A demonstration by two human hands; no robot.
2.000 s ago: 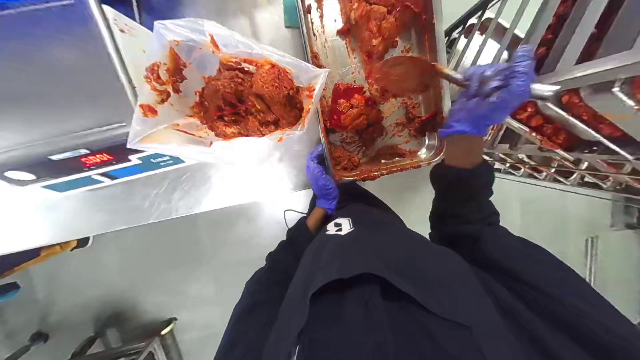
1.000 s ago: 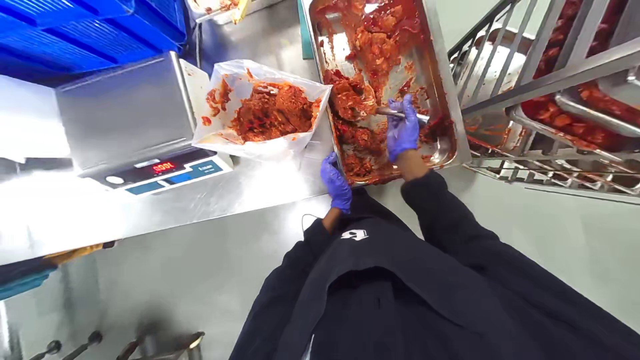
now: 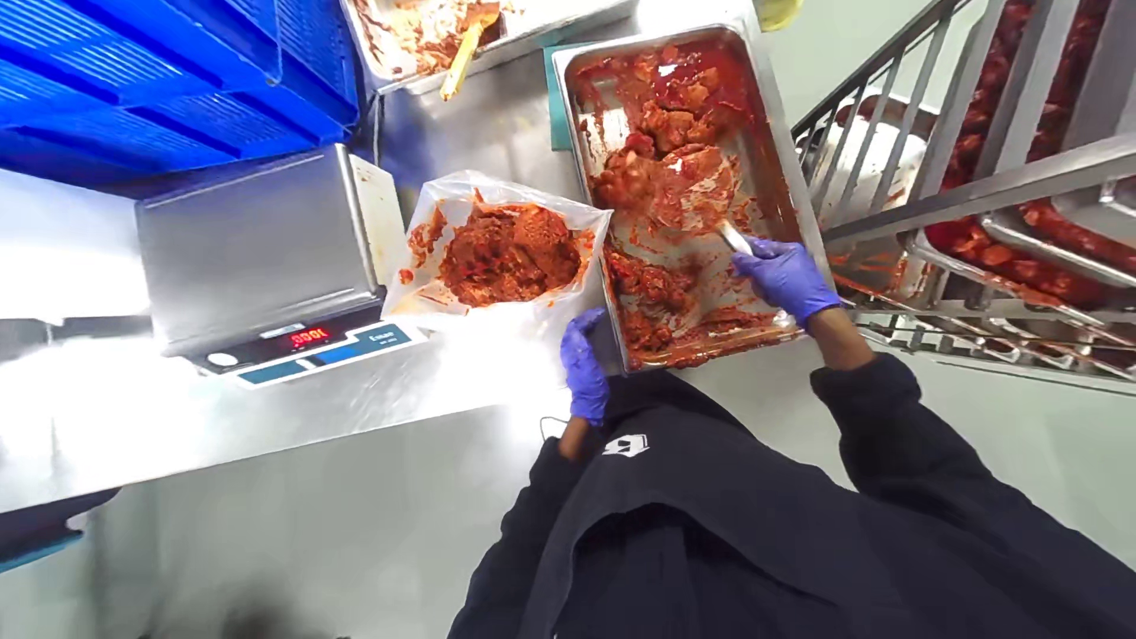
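My right hand (image 3: 790, 277), in a purple glove, grips the pale handle (image 3: 735, 238) of a utensil over a steel tray (image 3: 783, 151). The utensil's head is coated in red sauce and hard to tell from the food. Chunks of food in red sauce (image 3: 679, 177) lie in the tray. My left hand (image 3: 584, 366), also gloved, is beside the tray's lower left edge, its fingers somewhat extended; no held thing shows. Left of the tray, an open clear plastic bag (image 3: 424, 297) holds a mass of the saucy food (image 3: 510, 253).
A digital scale (image 3: 257, 253) with a steel platform stands left of the bag. Stacked blue plastic crates (image 3: 177, 80) are behind it. Another tray (image 3: 550, 35) with a yellow-handled utensil (image 3: 463, 53) lies at the back. A metal rack (image 3: 976, 191) holding filled trays stands at the right.
The utensil in my right hand, a big scoop or spoon earlier, has moved within the tray. My left hand stays near the tray's edge. The view has shifted, showing more crates and the back tray.
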